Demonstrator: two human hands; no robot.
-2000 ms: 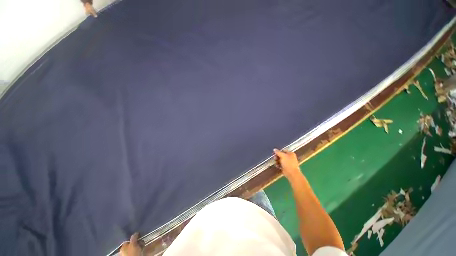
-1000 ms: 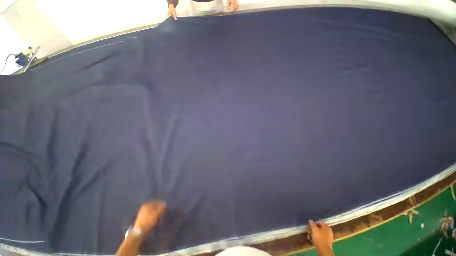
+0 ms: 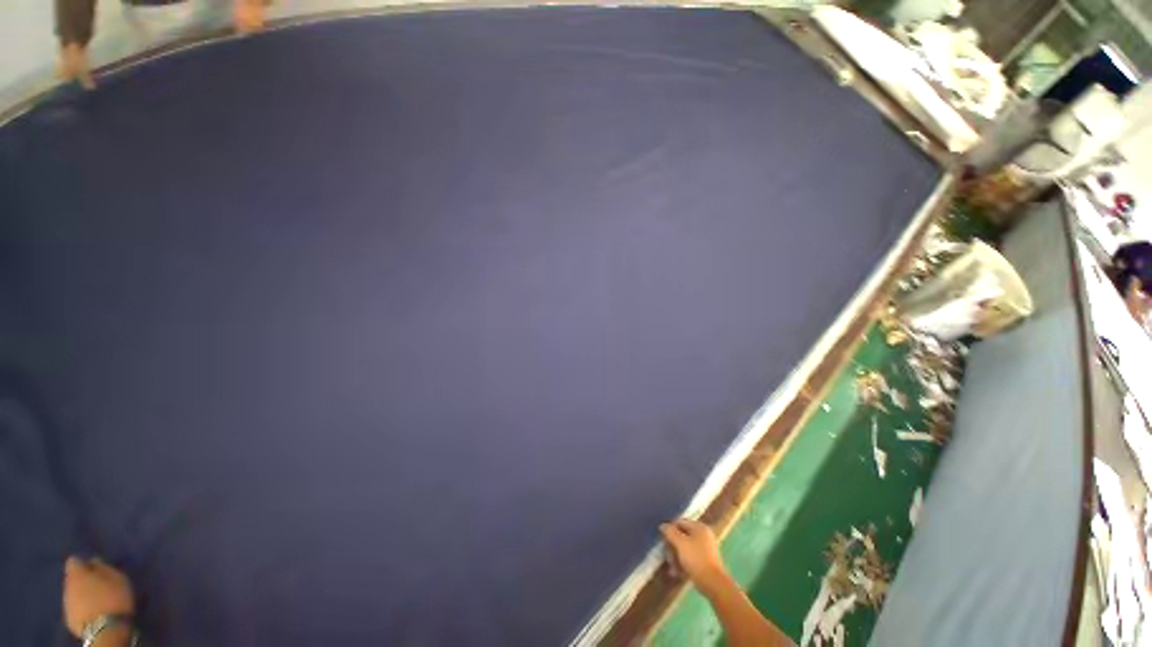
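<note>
The dark navy fabric (image 3: 468,291) covers nearly the whole table, mostly flat, with folds at the lower left. The whitish layered edge of the lay (image 3: 771,411) runs along the near side. My right hand (image 3: 692,551) is at this edge, fingers bent over it; it seems to pinch the fabric edge. My left hand (image 3: 99,594), with a band at the wrist, is at the lower left on the fabric, fingers curled; whether it grips cloth is unclear. A coworker's hands (image 3: 253,15) are at the far edge.
The wooden table edge (image 3: 745,480) borders a green floor (image 3: 809,506) littered with scraps. A whitish bin (image 3: 979,293) stands on the floor. A second table with a pale cloth skirt (image 3: 992,468) is at right. A white bundle (image 3: 891,76) lies beyond the fabric's far end.
The view has swung right, showing the table's far end and the bin. My left hand left the near edge and lies on the fabric. My right hand remains at the edge.
</note>
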